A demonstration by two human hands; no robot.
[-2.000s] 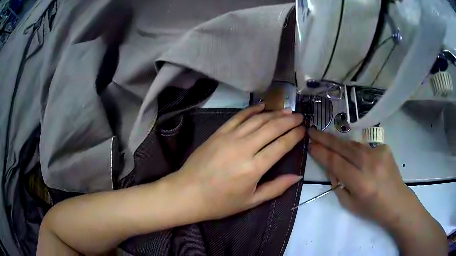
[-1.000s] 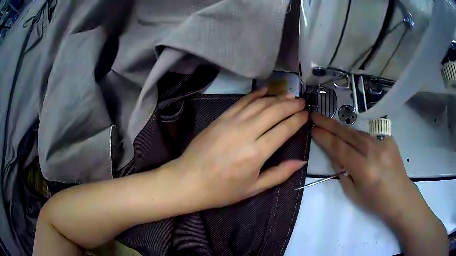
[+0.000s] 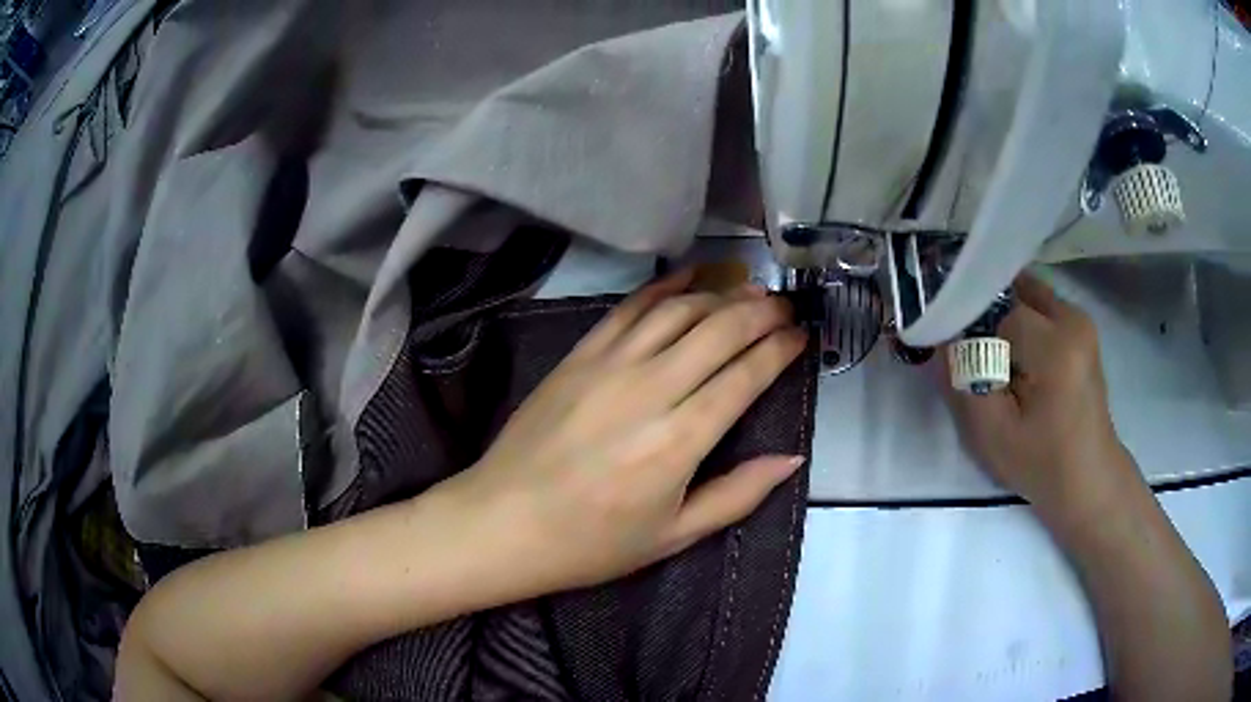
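A dark brown band (image 3: 761, 549) with a stitched right edge lies on the machine bed and runs up to the presser foot (image 3: 809, 305). My left hand (image 3: 604, 412) lies flat on it, palm down, thumb apart, fingertips just left of the foot. The taupe garment body (image 3: 549, 151) is heaped at the left and behind. My right hand (image 3: 1036, 391) is right of the needle plate (image 3: 851, 329), off the cloth, its fingers partly hidden behind the machine head and a cream dial (image 3: 980, 364). What it holds is hidden; the thin metal spike is not visible.
The white sewing machine head (image 3: 878, 110) fills the upper right, with a second cream ribbed dial (image 3: 1148, 196) on its right. A tan tape piece (image 3: 720, 277) lies left of the foot. The white table (image 3: 933, 590) has a dark seam line where it meets the machine bed.
My right hand has left the cloth edge and moved right and up behind the dial; the metal spike has gone from view. My left hand stays flat on the band. The view has shifted slightly.
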